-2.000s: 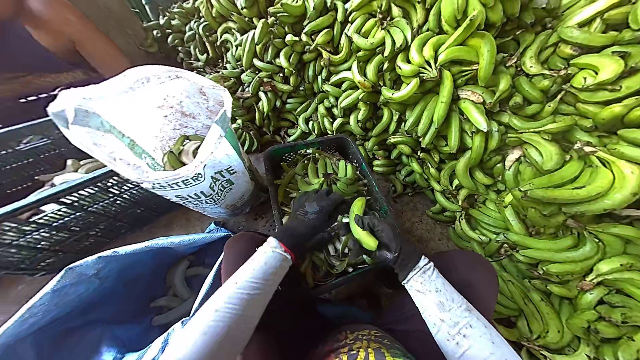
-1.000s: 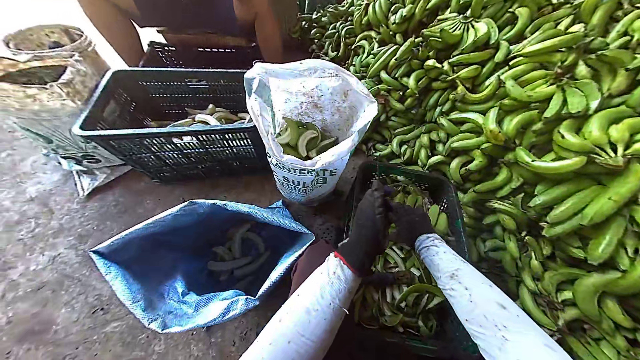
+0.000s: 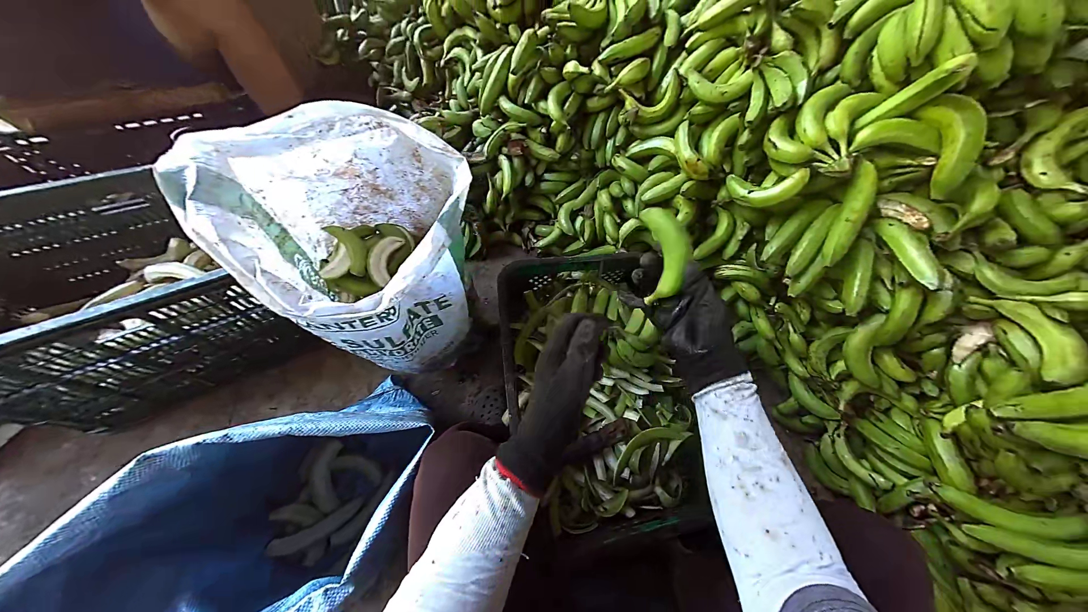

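My right hand (image 3: pixel 693 319), in a black glove, grips a green banana (image 3: pixel 669 253) that stands upright above the far right corner of a dark plastic crate (image 3: pixel 508 340). My left hand (image 3: pixel 561 395), gloved in black with a red cuff edge, is over the crate's left part, its fingers extended; whether it holds anything cannot be told. Below both hands, the crate contains green bananas (image 3: pixel 629 340) and cut peels (image 3: pixel 625 467). White sleeves cover both forearms.
A large heap of green bananas (image 3: pixel 850 255) spreads behind and right. At left stand a white woven sack (image 3: pixel 408 327) with bananas inside, a dark crate (image 3: pixel 153 348) of peeled ones, and a blue sack (image 3: pixel 212 501) holding peeled bananas. Another person's arm (image 3: pixel 255 51) shows at upper left.
My hands, close together over the crate one second ago, are now apart. A green banana shows in my right hand. The view has swung to the right and down.
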